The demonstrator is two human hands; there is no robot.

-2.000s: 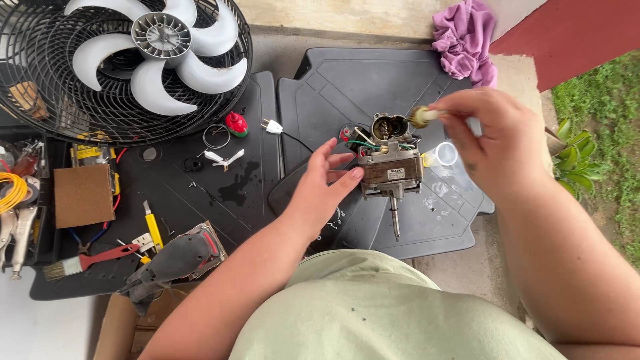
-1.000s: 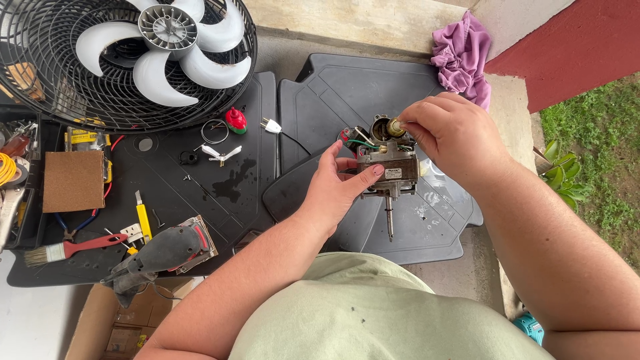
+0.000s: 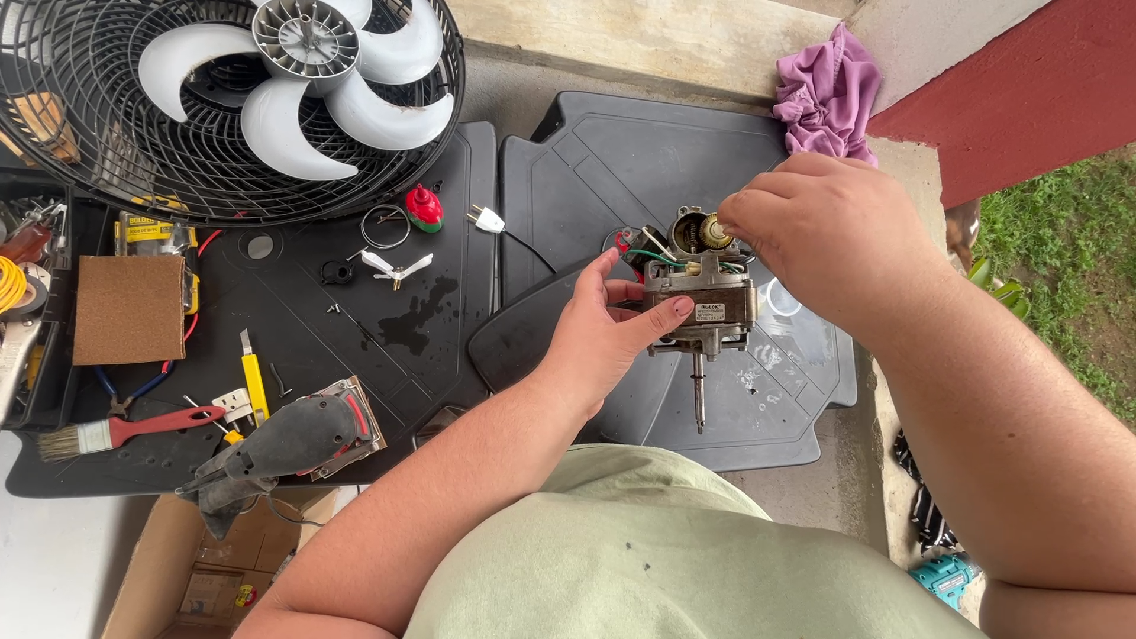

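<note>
My left hand (image 3: 621, 319) grips the left side of an electric fan motor (image 3: 710, 306), thumb over its front near a label that bears writing. The motor's metal shaft (image 3: 698, 395) points toward me. At the motor's far end is an open round gear housing (image 3: 689, 232) with a spring-like worm inside. My right hand (image 3: 790, 213) pinches a greasy, yellowish gear (image 3: 714, 232) at the right side of this housing; the fingertips partly hide it. Green and white wires (image 3: 655, 256) run beside the housing. A clear round plastic piece (image 3: 781, 297) lies right of the motor.
A fan grille (image 3: 89, 177) with white blades (image 3: 284, 133) covers the upper left. On the black table (image 3: 426, 355) are a white plug (image 3: 487, 219), a red bottle (image 3: 423, 209), a yellow utility knife (image 3: 255, 382), a paintbrush (image 3: 133, 429) and a sander (image 3: 293, 435). A purple cloth (image 3: 825, 98) lies upper right.
My right hand has come down and left with the gear, from above and right of the motor to its open housing. My left hand still holds the motor.
</note>
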